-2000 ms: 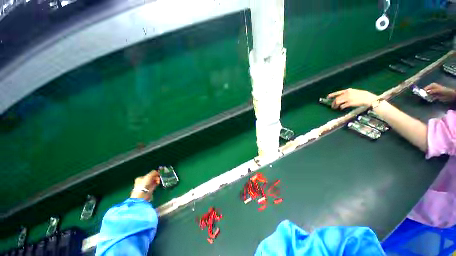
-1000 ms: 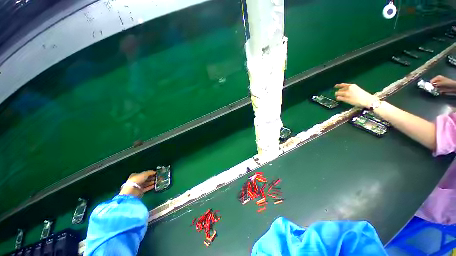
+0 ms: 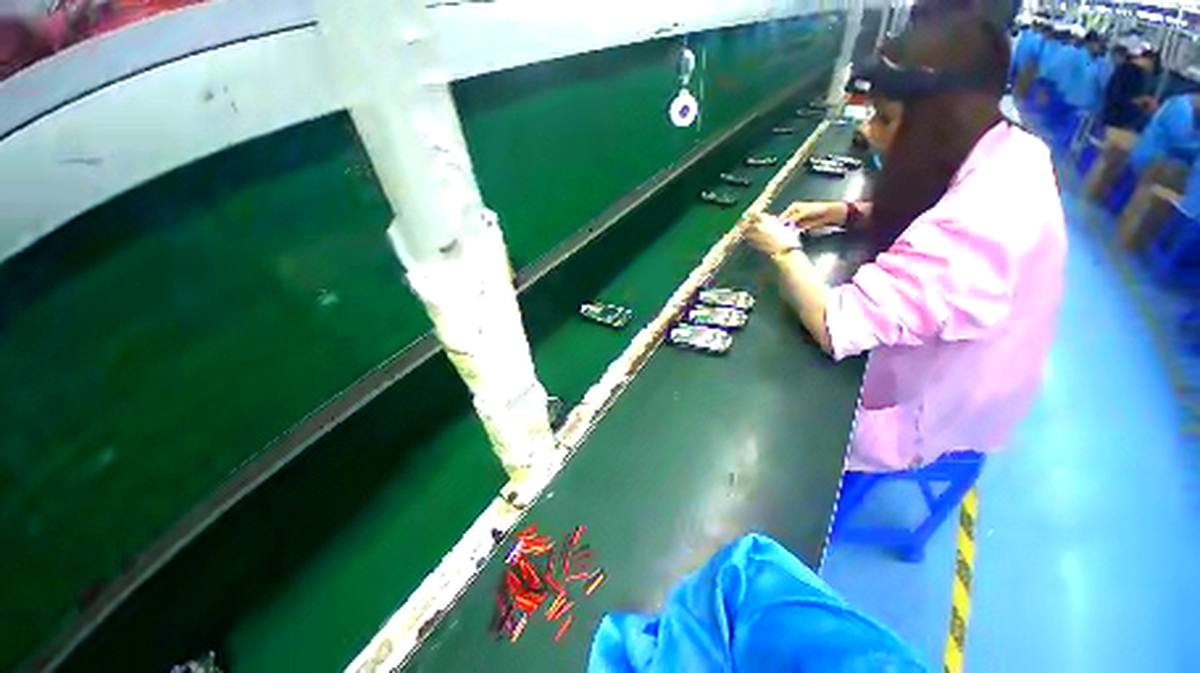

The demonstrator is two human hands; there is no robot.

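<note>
A loose pile of small red parts [image 3: 533,582] lies on the dark green bench mat [image 3: 665,460], beside the whitish ledge. My right arm shows only as a blue sleeve [image 3: 757,618] at the bottom edge; its hand is not visible. My left hand is out of the picture. Part of a phone unit [image 3: 198,664] shows at the bottom left edge on the green conveyor. Another phone unit [image 3: 605,314] lies on the conveyor beyond the pale post. Three waiting phone units [image 3: 719,317] lie side by side on the bench near the neighbour.
A tape-wrapped pale post [image 3: 461,283] stands on the whitish ledge [image 3: 612,377]. A person in pink [image 3: 961,276] sits at the right, both hands together over the bench. More phones lie farther along the conveyor. A blue stool [image 3: 908,506] stands on the blue floor. Other people sit far back.
The view has swung right. My left hand and the phone it touched have left the picture, as has the smaller red pile. The neighbour's hands have come together.
</note>
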